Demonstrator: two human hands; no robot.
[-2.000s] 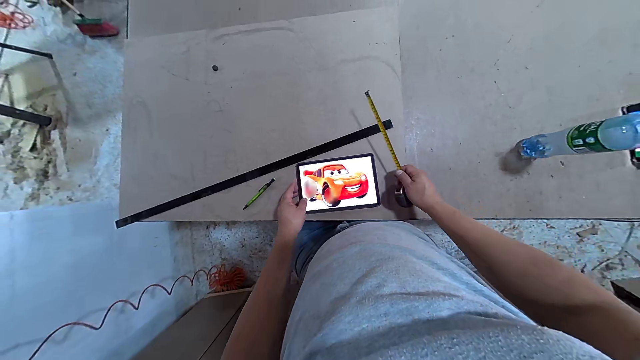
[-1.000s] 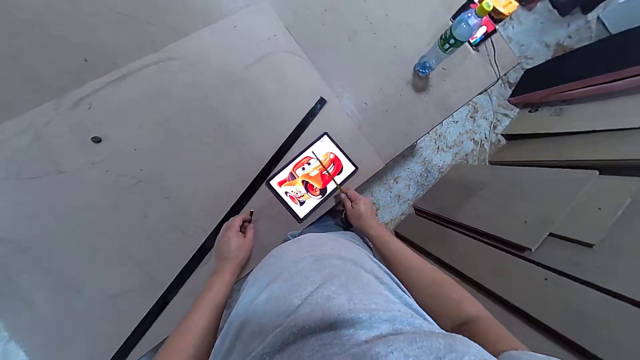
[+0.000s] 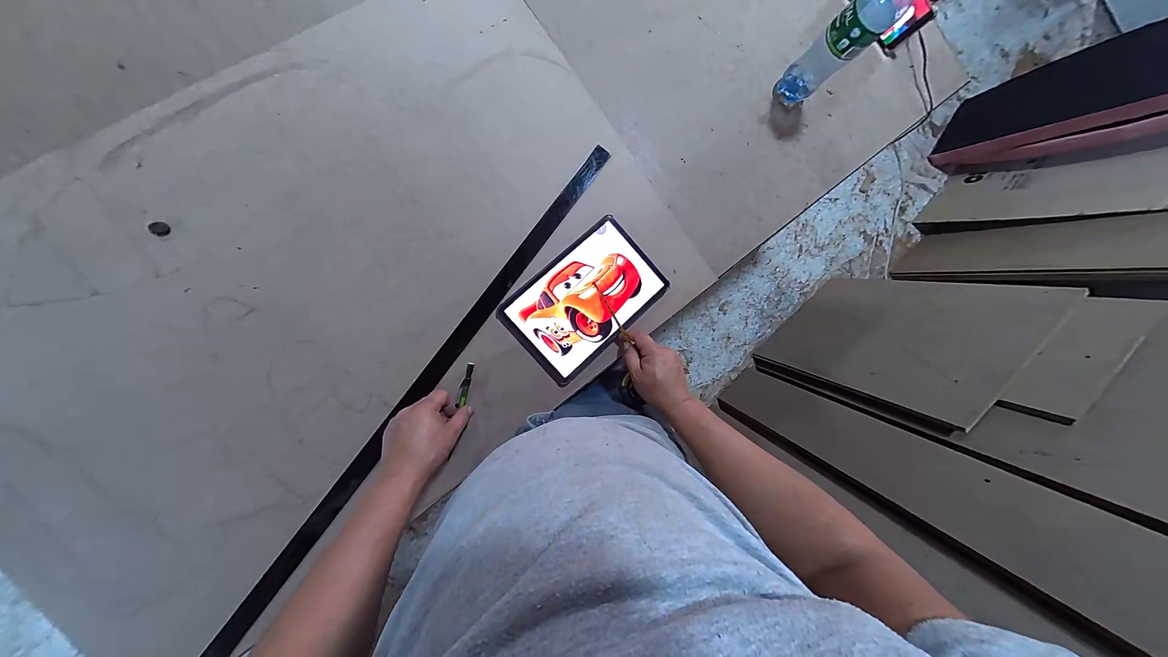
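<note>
My left hand (image 3: pixel 424 436) has its thumb and fingers closed on the lower end of a slim green-and-black marking or cutting tool (image 3: pixel 465 385); its exact kind is unclear. Beside this hand, a long black straight strip (image 3: pixel 484 306) runs diagonally over the board. My right hand (image 3: pixel 655 370) grips a tape measure (image 3: pixel 630 392), whose body is partly hidden by the fingers. Its narrow blade, seen nearly edge-on, reaches over the tablet (image 3: pixel 555 370). The lit screen displays a red cartoon car. The tablet lies on the board between my hands, right of the strip.
Large brown boards (image 3: pixel 301 210) form the work surface, with a small dark disc (image 3: pixel 159 228) at left. A plastic bottle (image 3: pixel 826 50) lies near a lit phone (image 3: pixel 906 25) and a cable at upper right. Stacked panels (image 3: pixel 922 351) stand at right beyond a littered floor strip.
My left hand has left the tablet's edge and taken hold of the green tool that lay on the board. The tape blade now crosses the tablet rather than standing beside it. The view has swung right.
</note>
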